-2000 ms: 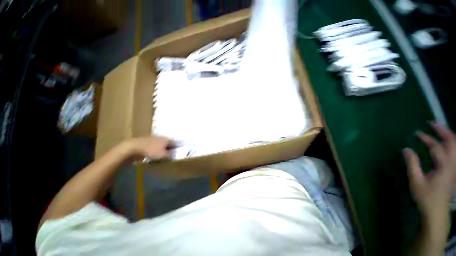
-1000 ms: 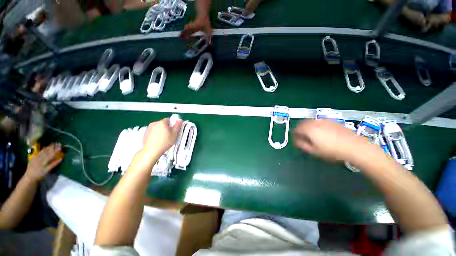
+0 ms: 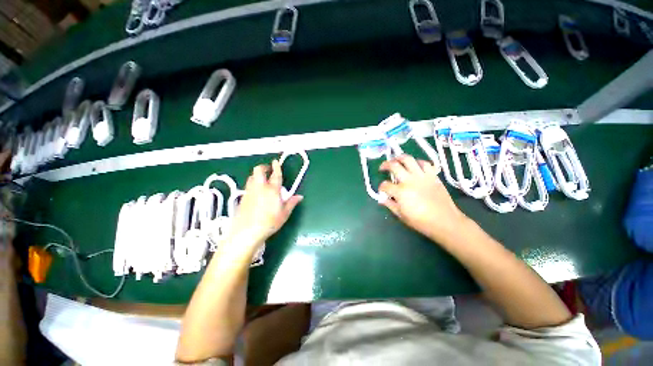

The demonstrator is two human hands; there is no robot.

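My left hand (image 3: pixel 263 202) is over the bench, its fingers on a white looped coil (image 3: pixel 298 170) whose open end shows beyond the fingers. Beside it at left is a row of white coils (image 3: pixel 147 232), several on edge and some lying flat. My right hand (image 3: pixel 417 187) is at centre right, fingers bent over a blue-marked coil (image 3: pixel 374 150); another blue-marked coil (image 3: pixel 395 127) overlaps it near the rail. The fingertips hide part of both. A pile of overlapping blue-marked coils (image 3: pixel 514 168) lies to the right of that hand.
A pale metal rail (image 3: pixel 247 148) separates the green bench (image 3: pixel 336 264) from the belt, which carries more coils (image 3: pixel 213 96). A white sheet (image 3: pixel 107 332) is below the bench at left. A grey cable (image 3: pixel 71 246) and orange object (image 3: pixel 39 264) lie at left. A person in blue is at right.
The view has moved from the carton to the bench, then shifted right. My left hand now touches a flat coil right of the row. My right hand has moved left from the pile onto blue-marked coils.
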